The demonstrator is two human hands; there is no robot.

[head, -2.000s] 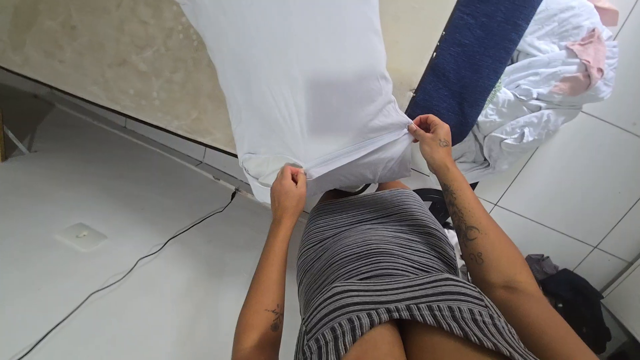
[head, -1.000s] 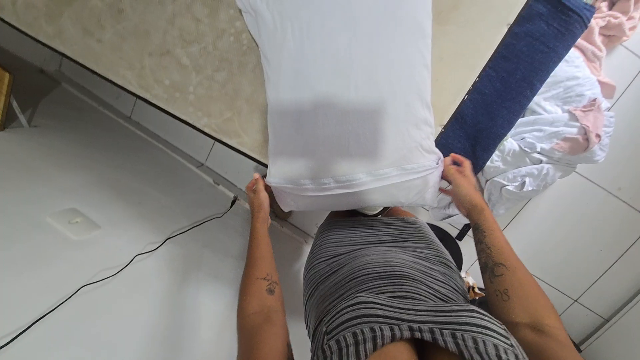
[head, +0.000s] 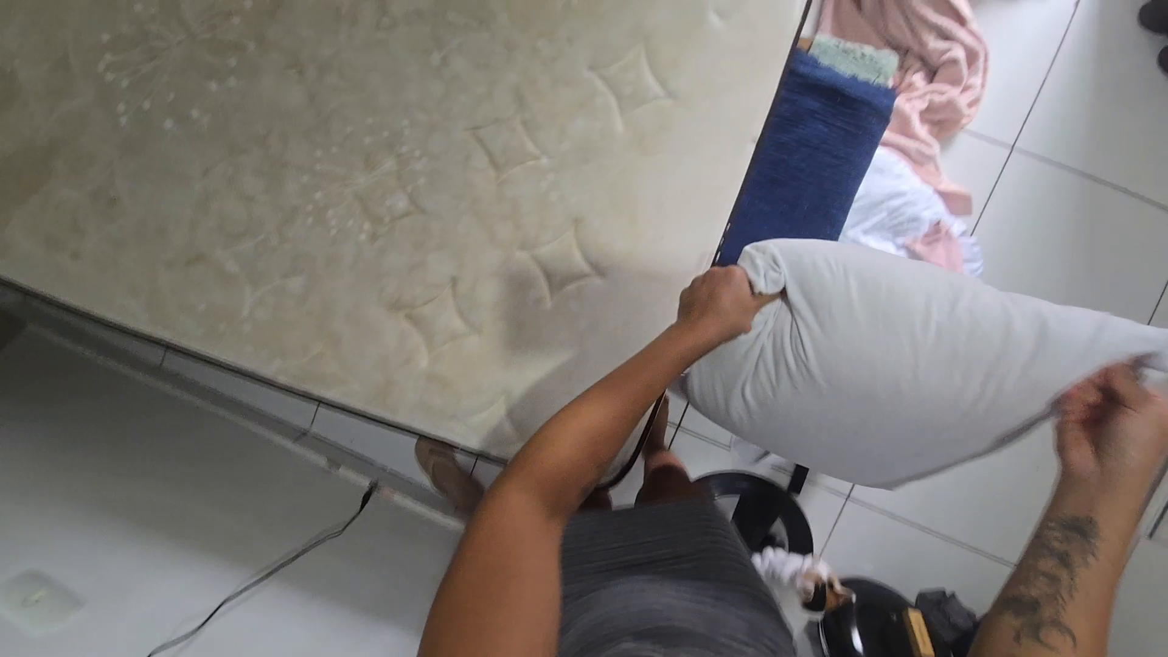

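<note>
A white pillow (head: 922,365) hangs in the air off the right edge of the marble-patterned table (head: 383,164), in front of me. My left hand (head: 721,306) is closed around one bunched end of its cloth, beside the table edge. At the far right my right hand (head: 1109,415), slightly blurred, pinches the other end near the lower edge. Part of that end lies outside the view. The pillow overlaps the lower part of a dark blue padded board (head: 812,146) beside the table.
Pink cloth (head: 940,82) and white cloth (head: 890,196) lie beyond the blue board, over the white tiled floor (head: 1086,192). Below the pillow are a black round base (head: 794,520) and a dark container (head: 876,620). A thin cable (head: 274,570) runs across a white surface at lower left.
The white pillow has moved off the table to the right, with both hands on it. My left hand has crossed to the table's right edge. The view has shifted.
</note>
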